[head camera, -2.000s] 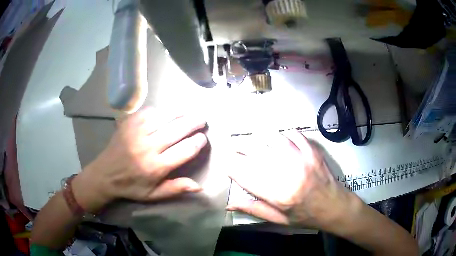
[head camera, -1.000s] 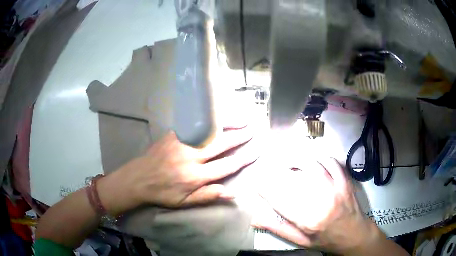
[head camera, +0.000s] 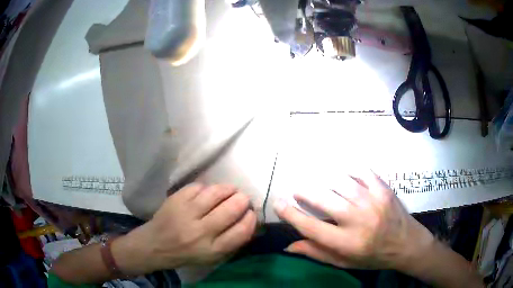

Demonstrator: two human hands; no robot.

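A taupe cloth panel lies on the left of the white table, with a diagonal fold running towards the glare. My left hand is at the near edge, its curled fingers closed on the cloth; the fingertips' exact hold is hidden. My right hand is over the near edge on the right, fingers bent and apart, with nothing visible in it. Glare washes out its fingertips. The needle area is at the top, partly lost in glare.
The machine lamp hangs at top left, near a brassy knob. Black shears and a thin dark stick lie on the right. Ruler marks run along the near edge. My green-clothed lap is below.
Both hands have moved from below the needle towards the near edge. The cloth is drawn nearer and now shows a diagonal fold. The camera view has also shifted.
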